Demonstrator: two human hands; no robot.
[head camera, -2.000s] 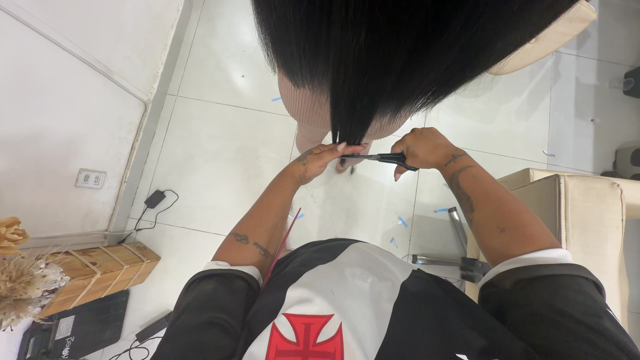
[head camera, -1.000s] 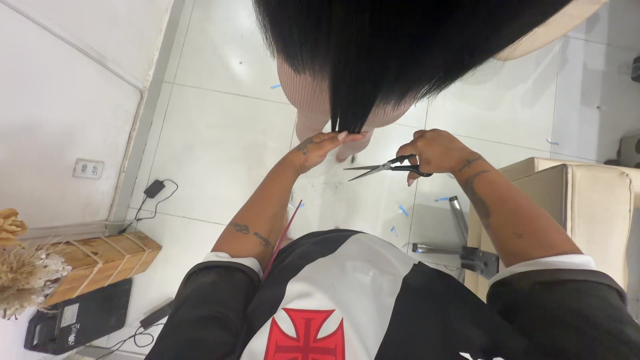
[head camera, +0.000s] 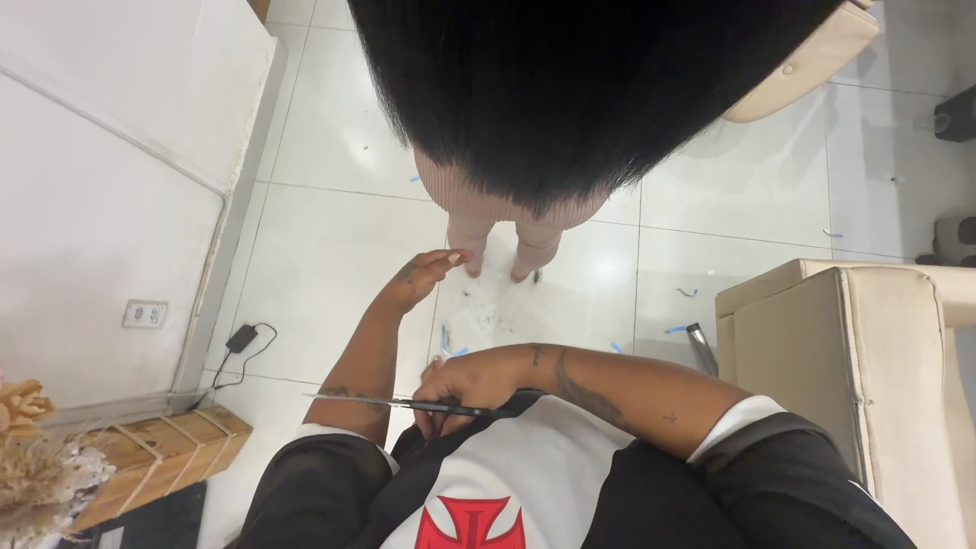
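Observation:
Long dark straight hair (head camera: 564, 91) of a standing person in ribbed pink clothing (head camera: 473, 194) hangs across the top of the view. My left hand (head camera: 431, 276), fingers stretched out and close together, is just below and left of the hair ends, apart from them, and holds nothing. My right hand (head camera: 465, 389) is drawn in at my chest, around the handles of a pair of hair scissors (head camera: 396, 403). The blades point left, over my left forearm. A thin reddish tool held there earlier against my shirt is hidden now.
Cream upholstered furniture (head camera: 793, 328) stands at the right, with a metal tube (head camera: 701, 348) beside it. At lower left are a wooden crate (head camera: 171, 457), dried flowers (head camera: 46, 473) and a black power adapter (head camera: 242, 338) with its cable. Blue-and-white strips (head camera: 615, 347) lie on the tiled floor.
My left hand has let go of the hair ends, which now hang loose. My right hand has moved from beside the hair down and left to my chest, with the scissors in it.

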